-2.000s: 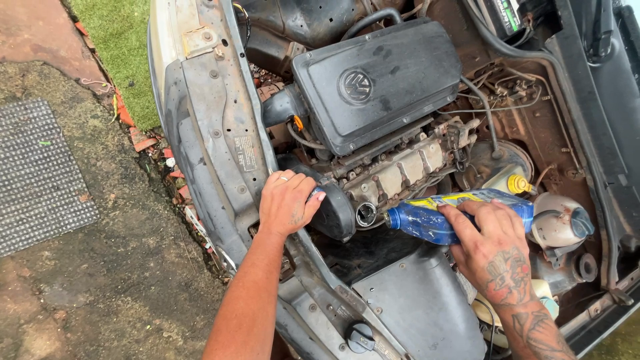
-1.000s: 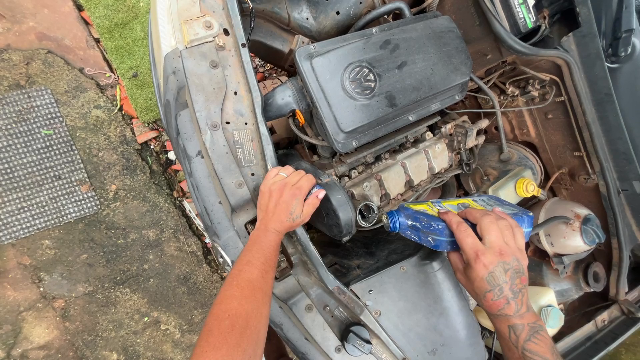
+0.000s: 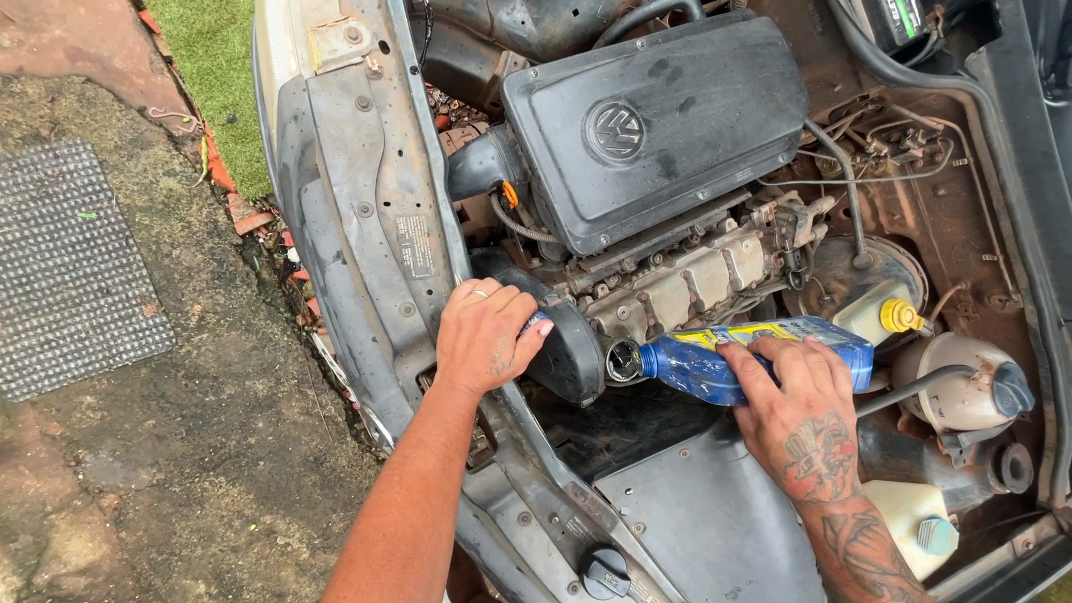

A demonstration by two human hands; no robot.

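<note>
My right hand (image 3: pixel 791 381) grips a blue plastic oil bottle (image 3: pixel 712 373) with a yellow label, lying nearly level. The bottle's open neck points left at the oil filler opening (image 3: pixel 623 360) of the engine, right at its rim. Whether oil flows cannot be told. My left hand (image 3: pixel 494 335) rests at the car's front crossmember and is closed around a small blue cap (image 3: pixel 533 322), mostly hidden by the fingers. The black engine cover (image 3: pixel 657 134) with a VW emblem lies beyond both hands, above the metal valve cover (image 3: pixel 682 280).
A black filler cap (image 3: pixel 605 573) sits on the front panel (image 3: pixel 368 209). At right are a brake fluid reservoir with a yellow cap (image 3: pixel 902 316), a coolant tank (image 3: pixel 946 377) and a whitish reservoir (image 3: pixel 909 519). A battery (image 3: pixel 892 25) is at upper right. A grey mat (image 3: pixel 79 268) lies on the ground.
The bottle's neck has come closer to the filler opening since one second ago. My left hand keeps its place on the front crossmember.
</note>
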